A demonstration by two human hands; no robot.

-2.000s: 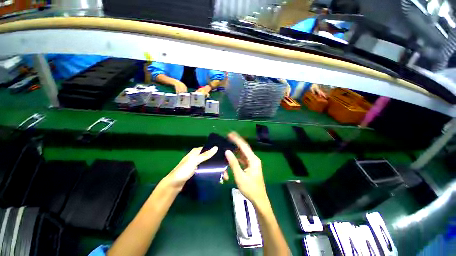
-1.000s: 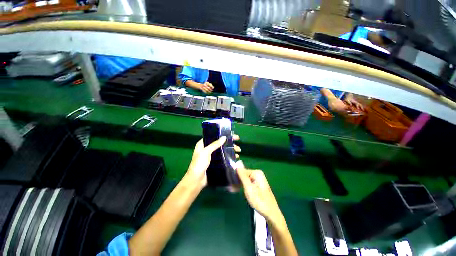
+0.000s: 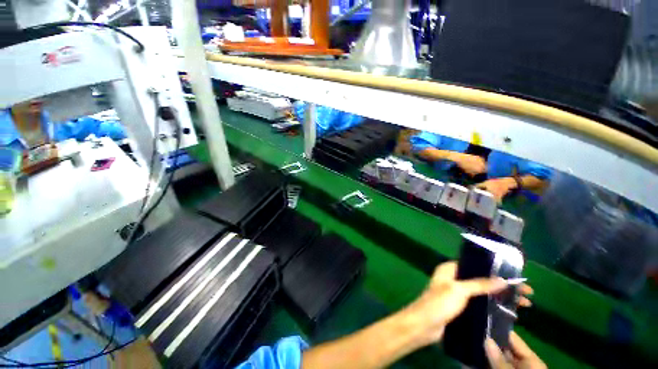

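A flat glossy black smartphone or screen assembly (image 3: 467, 306) is at the lower right, tilted, with a bright reflection on its upper edge. A silver-grey piece, perhaps a fixture or film, lies along its right side (image 3: 507, 268). My left hand (image 3: 451, 303) holds the phone, with the index finger stretched across it and other fingertips showing at the far right edge. My right hand (image 3: 516, 353) is at the lower end of the silver-grey piece, cut off by the bottom edge. Its fingers touch the piece; the exact grip is unclear.
Black plastic trays (image 3: 319, 277) are stacked at lower left, some with pale stripes. Openwork metal frames (image 3: 355, 199) lie on the green belt (image 3: 389, 229). A white machine (image 3: 68, 194) stands at left. Small silver-white fixtures (image 3: 454, 196) stand before an opposite worker's hands (image 3: 498, 186). A shelf rail crosses above.
The view has swung left, showing the white machine and more trays. The phone and hands now appear at the lower right. Both hands remain at the phone.
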